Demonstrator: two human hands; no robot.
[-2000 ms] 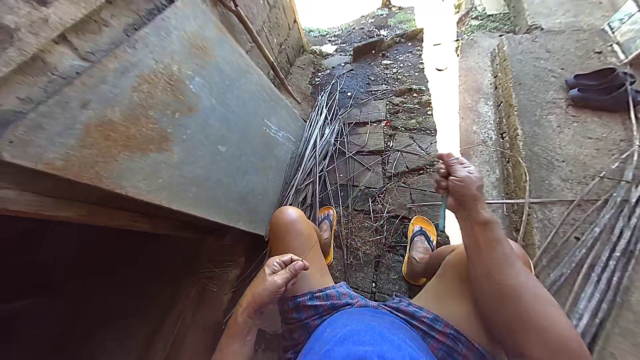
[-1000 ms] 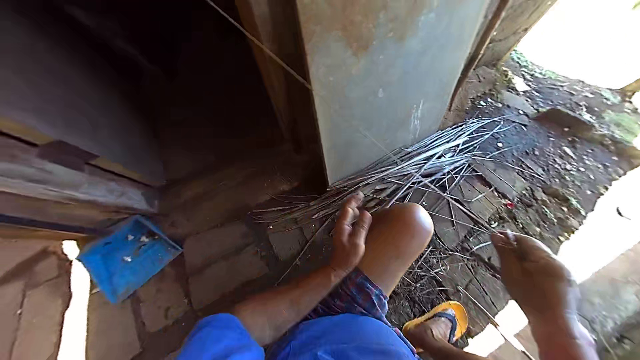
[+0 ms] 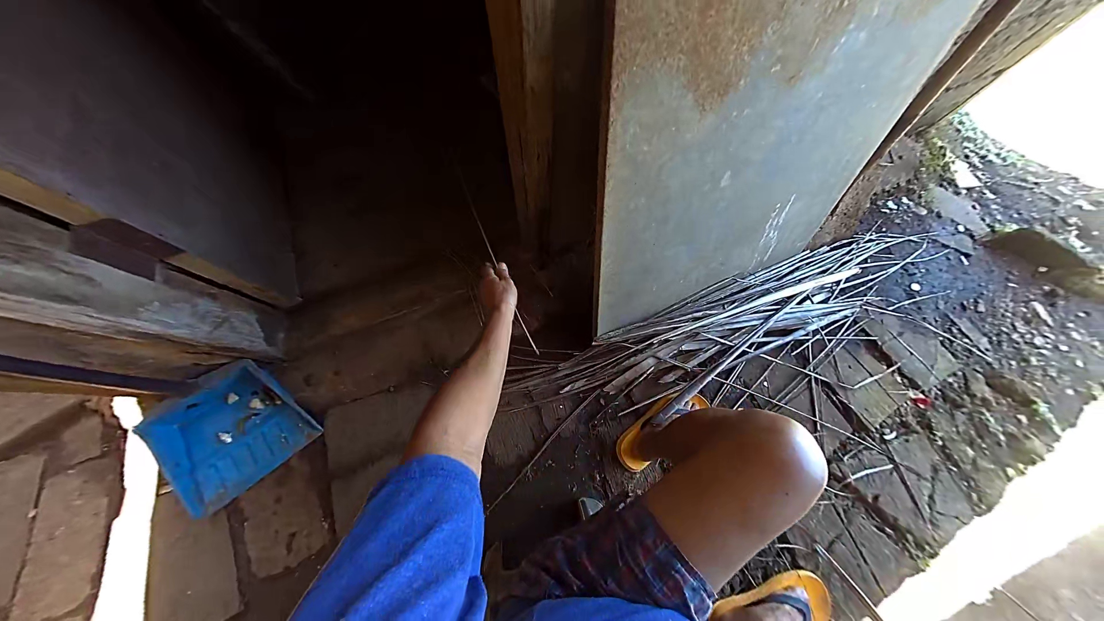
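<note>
My left hand (image 3: 498,289) reaches forward toward the dark doorway, closed on a thin palm-leaf rib or similar stick (image 3: 527,331) that sticks out on both sides of the fist. Just right of the hand, a bundle of long thin sticks and dry strips (image 3: 768,319) lies on the ground along the foot of a grey metal-faced door panel (image 3: 733,164). Other fine sticks near the hand are hard to make out in the shade. My right hand is out of the picture. My bent knee and sandalled feet are beside the bundle.
A blue plastic dustpan or tray (image 3: 228,440) with small debris lies at lower left on the stone paving. Weathered wooden boards (image 3: 129,293) border the doorway, with a wooden post (image 3: 526,112) beside the panel. Stones and soil (image 3: 1026,250) are at right.
The view has swung left toward the doorway. My left hand, raised near my knee a second ago, now reaches out and grips a thin stick. My right hand has left the view.
</note>
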